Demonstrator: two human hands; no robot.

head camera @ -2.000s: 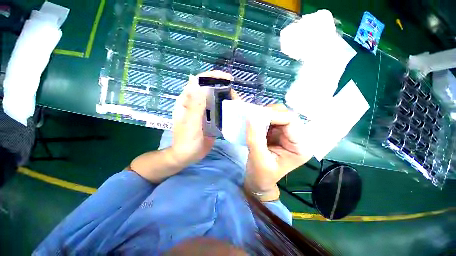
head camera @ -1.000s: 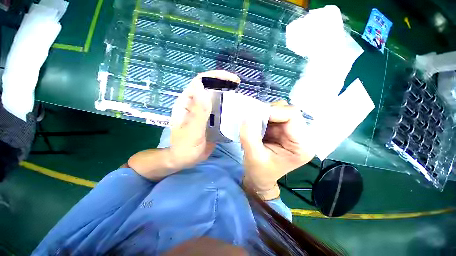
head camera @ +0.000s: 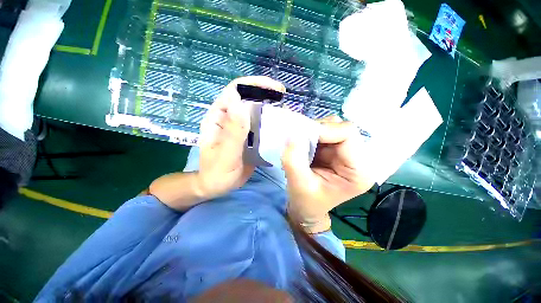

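My left hand [head camera: 222,139] holds a silver-grey device housing [head camera: 254,127] upright in front of me. The housing's black end [head camera: 260,93] shows at its top, under my left fingertips. My right hand [head camera: 326,163] pinches a flat white piece [head camera: 286,135] between thumb and fingers. The white piece lies against the right side of the housing; I cannot tell whether it is part of it or a separate sheet or cloth. Both hands are above the near edge of the clear blister tray [head camera: 196,71].
White sheets [head camera: 409,133] and a crumpled white heap [head camera: 379,53] lie right of the tray. A blue packet [head camera: 446,29] and a second blister tray [head camera: 498,142] are further right. A black stool [head camera: 396,218] stands below the bench edge. More white sheets [head camera: 26,65] lie far left.
Since the first frame, the white piece has come closer against the housing, covering the dark gap seen there. Since one second ago, the hands have barely moved; the view has shifted slightly.
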